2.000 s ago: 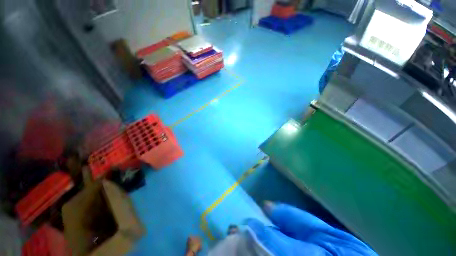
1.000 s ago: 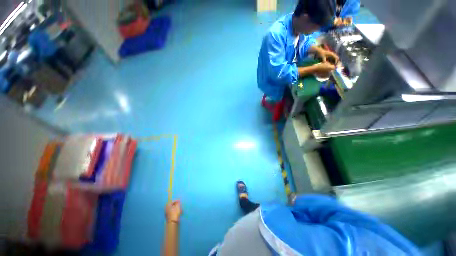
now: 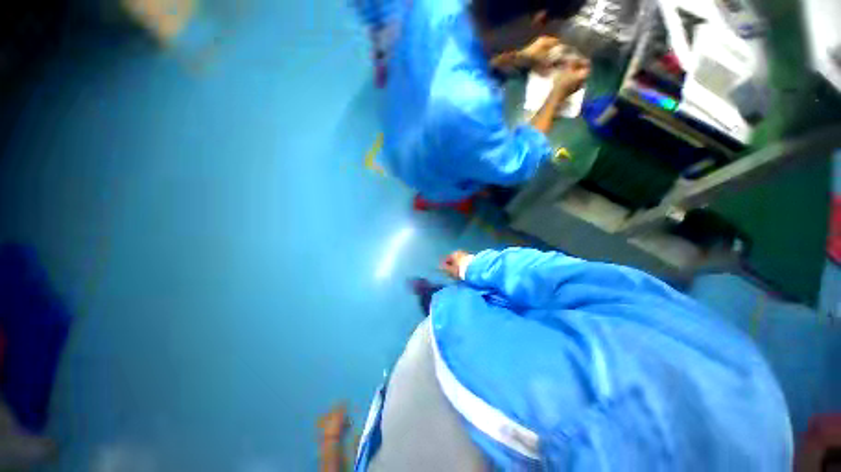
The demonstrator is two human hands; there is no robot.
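Note:
My left hand (image 3: 334, 426) is small and blurred at the bottom, over the blue floor, with a bare forearm. My right hand (image 3: 456, 265) shows small at the end of a blue sleeve; its fingers are unclear. No object can be made out in either hand. Nearest in front, a person in a blue smock (image 3: 443, 101) sits at a green-matted bench (image 3: 636, 171), both hands raised around a small thing that is too blurred to name. A white sheet (image 3: 553, 95) lies under those hands.
A red stool (image 3: 444, 205) shows under the person. Bench frames and legs (image 3: 719, 184) stand on the right. A blue pallet (image 3: 32, 336) lies at the far left on the blue floor (image 3: 221, 230). My smock fills the bottom right.
The view has moved forward and turned. The seated person and bench are now much nearer. The stacked trays have left the view, and my right hand now shows beyond its sleeve.

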